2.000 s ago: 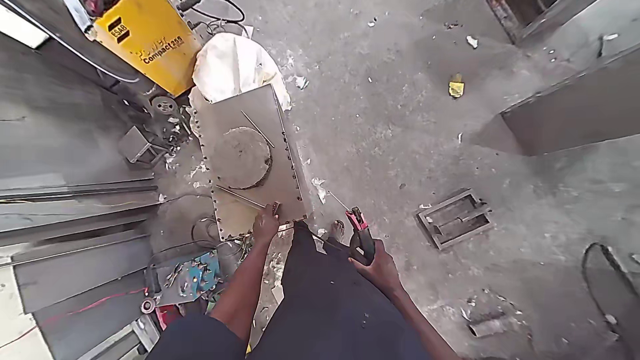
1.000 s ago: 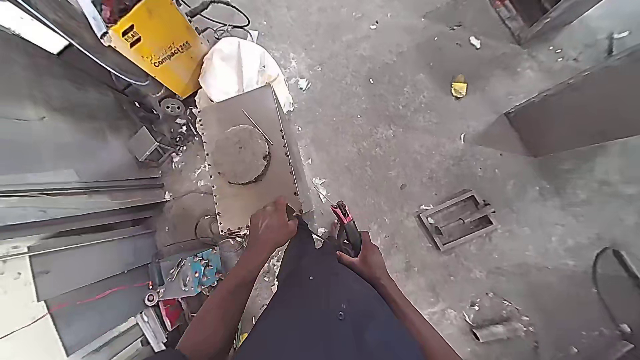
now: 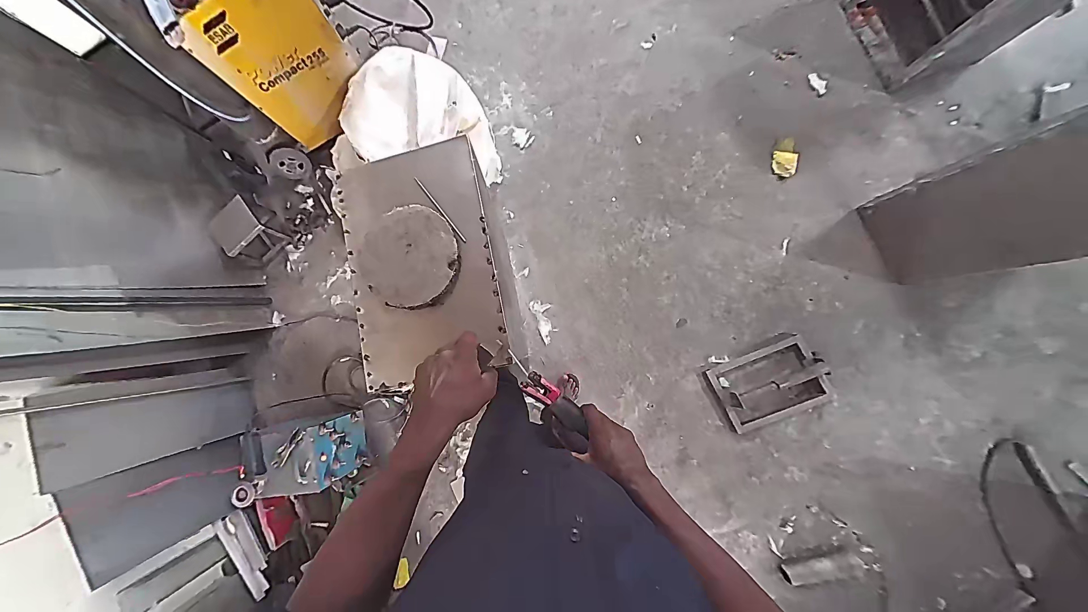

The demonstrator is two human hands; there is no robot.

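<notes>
In the head view my left hand (image 3: 453,380) is closed at the near right corner of a flat metal panel (image 3: 412,336), around a small dark object that is mostly hidden. My right hand (image 3: 614,444) grips a black and red welding electrode holder (image 3: 557,401) just right of that corner. A thin rod (image 3: 517,361) points from the holder toward the panel's corner and my left fingers. Dark spots run along the panel's edges. A round grey disc (image 3: 408,255) lies on the panel, and a thin metal rod (image 3: 440,209) lies beside it.
A yellow ESAB welding machine (image 3: 272,68) and a white sack (image 3: 408,98) stand beyond the panel. Tools and scraps surround a blue item (image 3: 340,446) at left. A rectangular metal frame (image 3: 769,382) lies on the floor at right, below a large metal piece (image 3: 977,204).
A rod or long tool by my left hand on the panel two seconds ago no longer shows there. My left hand has closed at the corner. The electrode holder has come closer to it.
</notes>
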